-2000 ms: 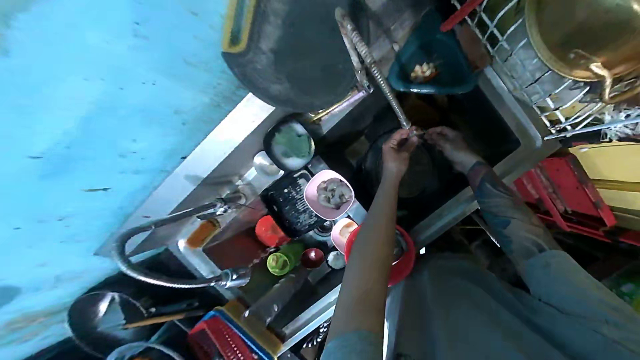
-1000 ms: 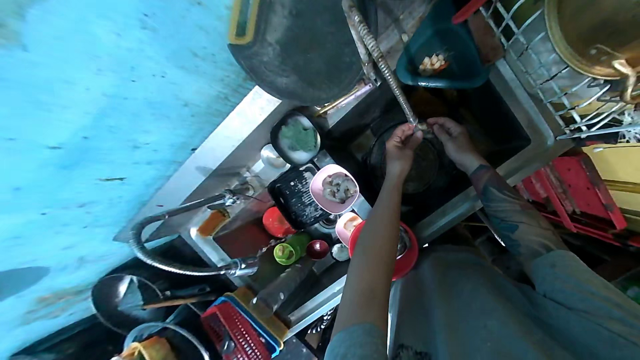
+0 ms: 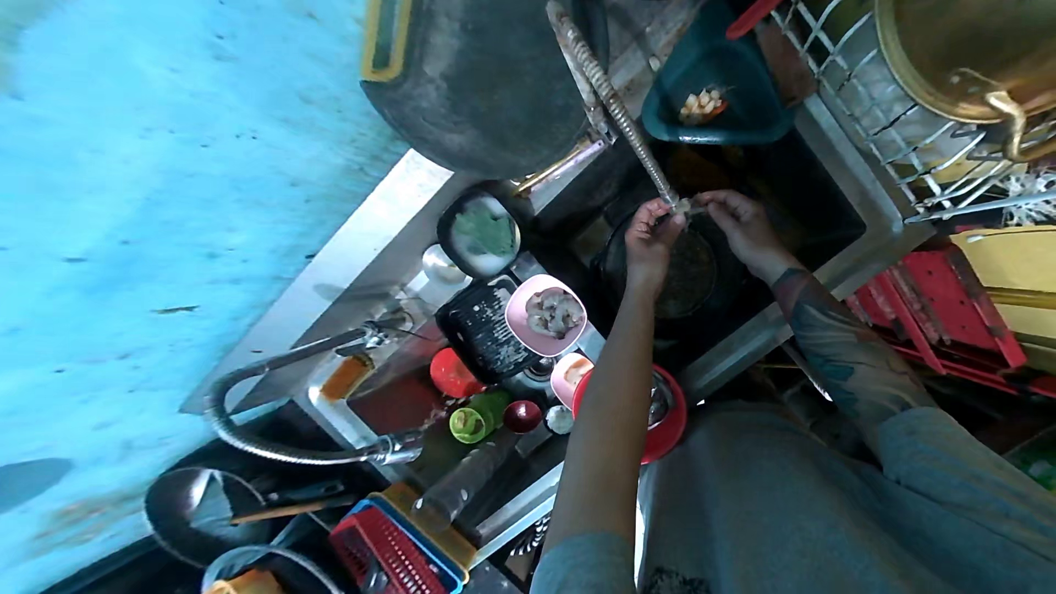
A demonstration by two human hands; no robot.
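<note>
My left hand (image 3: 653,235) and my right hand (image 3: 737,221) hold a small pale piece, perhaps a shrimp (image 3: 683,208), between their fingertips. Both are just below the end of a flexible metal faucet hose (image 3: 623,115), over a dark round pot or basin (image 3: 685,276) in the sink. Left of my left forearm, a pink bowl (image 3: 528,318) holds several grey raw shrimp (image 3: 554,313). A dark green basin (image 3: 711,132) above my hands has small pale pieces in its bottom. Whether water runs from the hose is unclear.
A black tray (image 3: 487,330), a green cup (image 3: 469,424) and a red bowl (image 3: 676,433) stand left of and below my left forearm. A second curved faucet (image 3: 239,441) is at lower left. A white wire rack (image 3: 899,140) holds a brass-coloured pot (image 3: 965,66) at upper right.
</note>
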